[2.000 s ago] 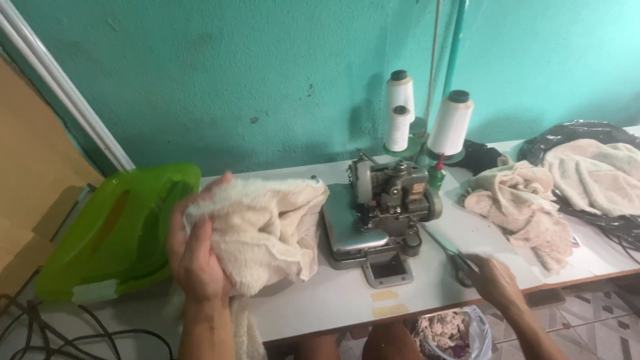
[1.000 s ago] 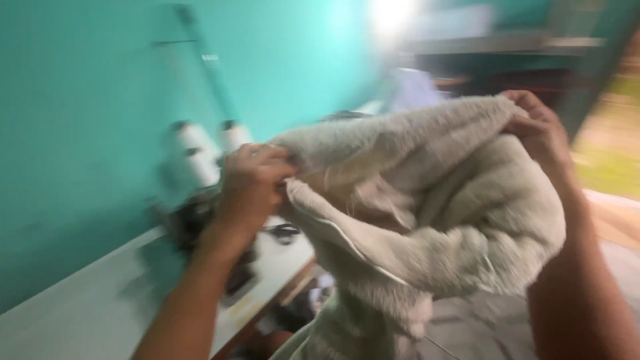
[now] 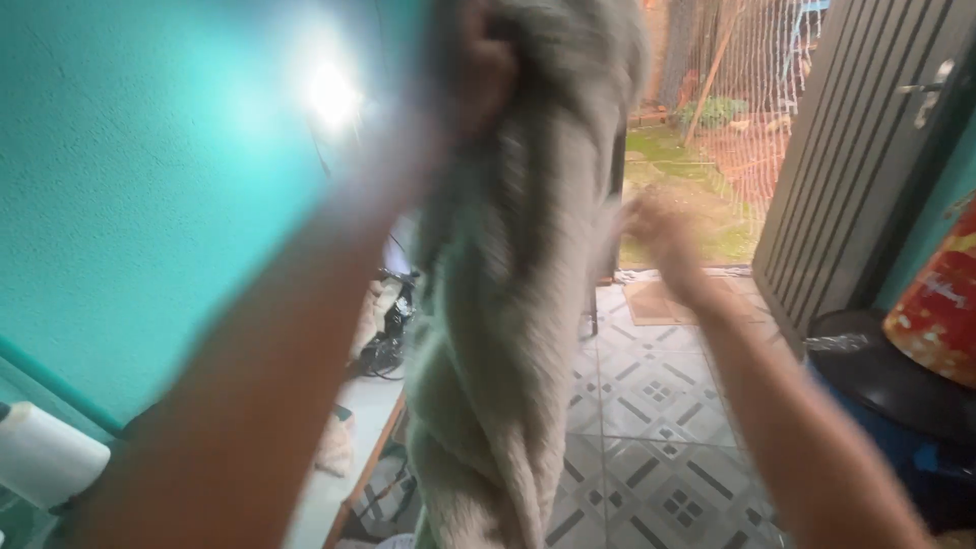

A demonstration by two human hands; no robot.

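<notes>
A long piece of beige fleecy fabric (image 3: 503, 305) hangs down the middle of the head view, its folds running almost to the bottom edge. My left hand (image 3: 484, 76), blurred, grips it near the top. To the right of the cloth is my right hand (image 3: 648, 217), also blurred, apart from the fabric or just at its edge; its finger shape is unclear. A white thread cone (image 3: 57, 457) shows at the lower left.
A white table (image 3: 366, 427) runs along the teal wall, with cloth and a black plastic bag (image 3: 389, 335) on it. A grey metal door (image 3: 831, 152) stands open to a yard. At right, a red patterned item (image 3: 938, 305) rests by a black-lidded blue drum (image 3: 892, 381). The floor (image 3: 656, 396) is tiled.
The view has swung right, toward the doorway. One second ago both hands held the fabric spread wide; now it hangs lengthwise from my left hand, and my right hand has come off its edge.
</notes>
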